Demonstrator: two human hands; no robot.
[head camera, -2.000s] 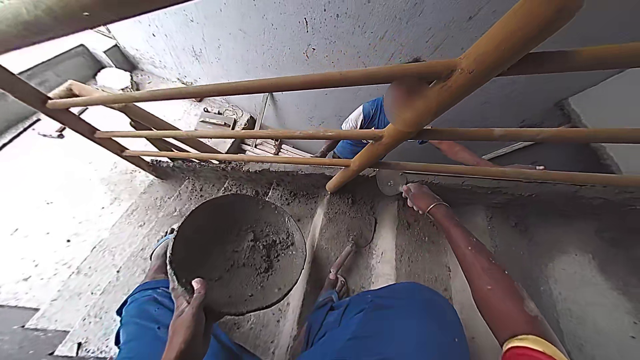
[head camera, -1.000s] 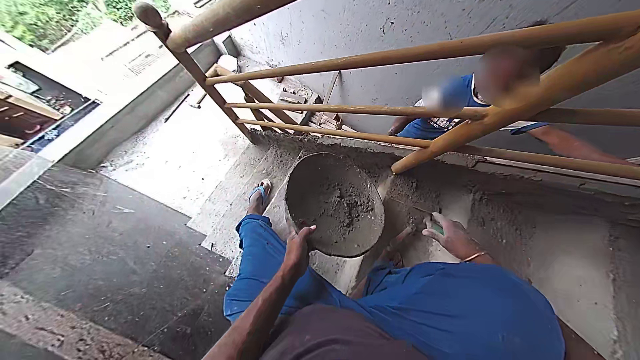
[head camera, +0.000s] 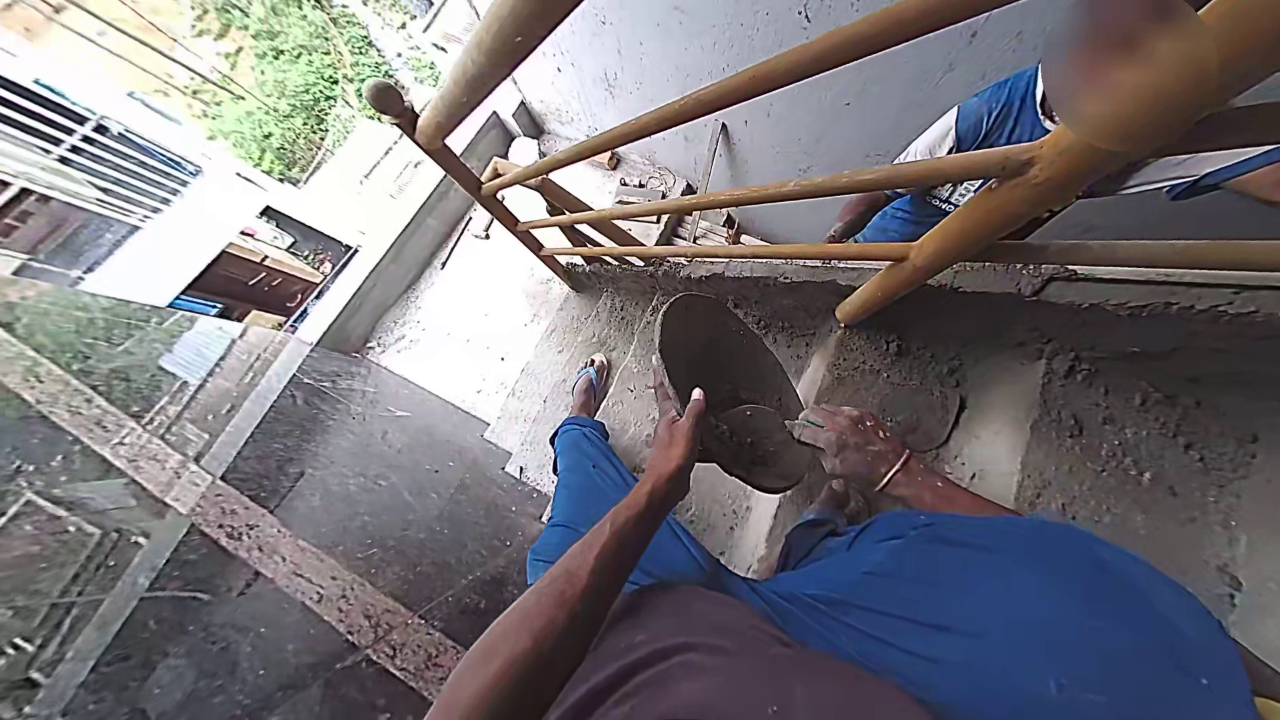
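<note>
My left hand (head camera: 678, 435) grips the near rim of a round mortar pan (head camera: 715, 350), which is tilted steeply over the concrete steps. In my right hand (head camera: 850, 440) is the handle of a trowel; its rounded, mortar-coated blade (head camera: 750, 432) lies inside the lower part of the pan. Some wet mortar shows around the blade. To the right of my right hand, a round patch of mortar (head camera: 915, 405) lies on a step at the foot of the yellow railing post (head camera: 940, 230).
Yellow metal railing bars (head camera: 780, 190) run along the steps' far edge. Beyond them a co-worker in a blue and white shirt (head camera: 960, 150) is beside the wall. My sandalled foot (head camera: 590, 385) rests on a step at left; a dark landing (head camera: 400, 480) lies farther left.
The pan has gone from nearly level to steeply tilted. My right hand with the trowel has moved from beside the railing post to the pan. The view has swung left.
</note>
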